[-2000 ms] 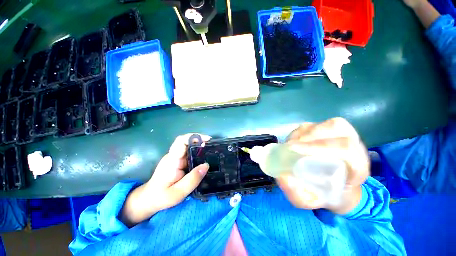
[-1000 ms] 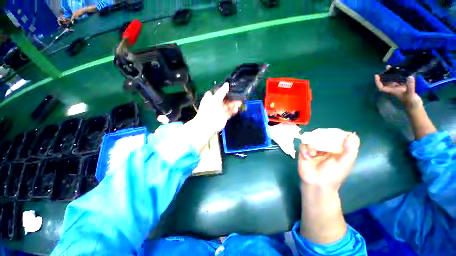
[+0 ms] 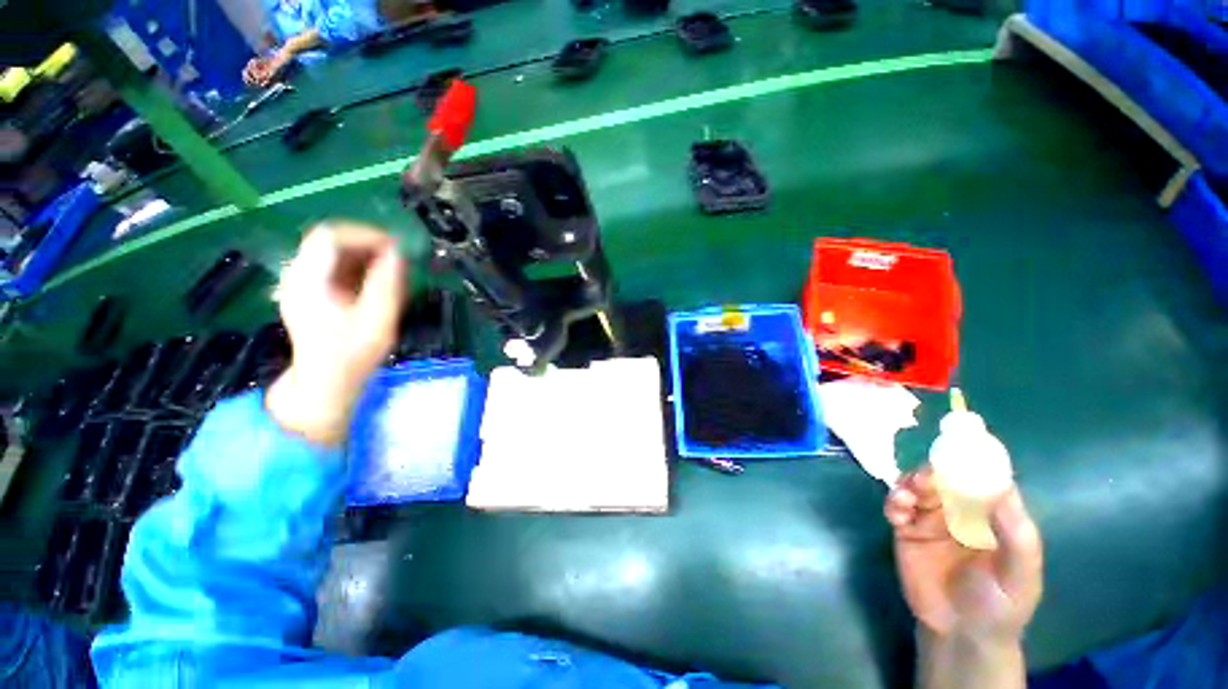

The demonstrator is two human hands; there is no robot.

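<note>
My right hand (image 3: 963,572) holds the whitish glue bottle (image 3: 971,478) upright, needle tip up, right of the red parts bin. My left hand (image 3: 345,303) is raised above the left blue bin, near the waiting housings; it is blurred, its fingers are curled, and I cannot tell if it holds anything. One black housing (image 3: 727,176) lies on the green bench beyond the right blue bin. Rows of waiting housings (image 3: 128,444) lie at the left, partly hidden by my left arm.
The black toggle press (image 3: 519,229) with red handle stands behind the white nest block (image 3: 572,438). Left blue bin (image 3: 414,433), right blue bin (image 3: 745,384), red bin (image 3: 882,303) and wiping tissue (image 3: 873,415) flank it. More housings and another person's hand are at the far side.
The housing has left my left hand and lies on the bench behind the bins. My left hand has moved left toward the waiting housings. My right hand has tipped the bottle upright.
</note>
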